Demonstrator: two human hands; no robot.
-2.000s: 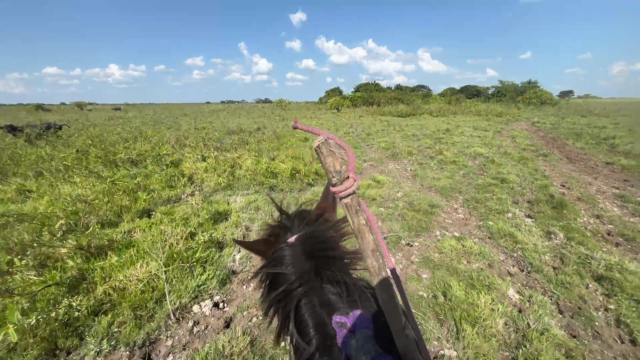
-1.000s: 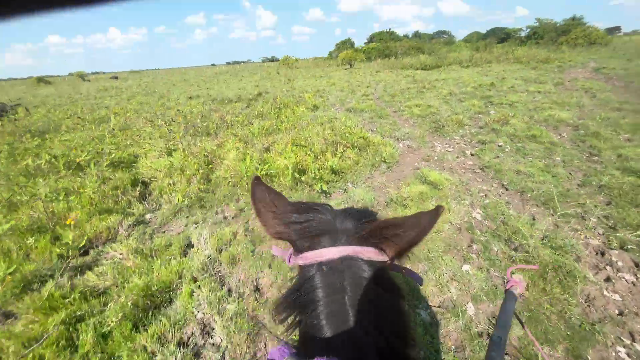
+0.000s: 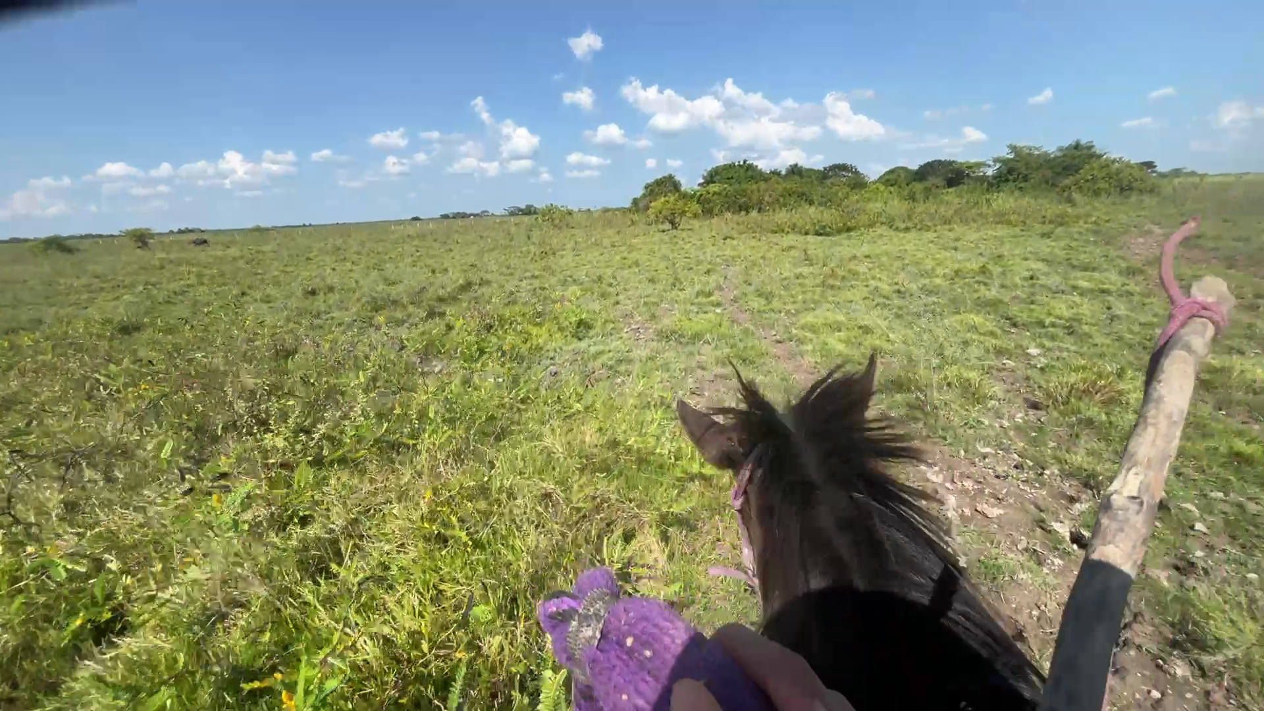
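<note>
Fingers of one hand, which looks like my left hand (image 3: pixel 775 670), close around a thick purple braided rope (image 3: pixel 647 647) at the bottom edge, left of the horse's neck; most of that hand is cut off. The horse's dark head and mane (image 3: pixel 815 474) point forward, with a pink halter strap (image 3: pixel 743 523) along the cheek. On the right a rough wooden stick (image 3: pixel 1136 484) slants up, its lower part in shadow. A pink cord (image 3: pixel 1190 314) is tied around its top, the loose end curving upward. My right hand is out of view, as is the stick's lower end.
Green grass and weeds (image 3: pixel 395 474) spread ahead and to the left. A stony dirt track (image 3: pixel 997 504) runs to the right of the horse's head, and a thin trail goes on ahead. Bushes and trees (image 3: pixel 889 183) stand in the distance.
The stick's tip, low at the right one second ago, now stands much higher. Fingers on the purple rope have come into view. The horse's head has turned, and the view has tilted up.
</note>
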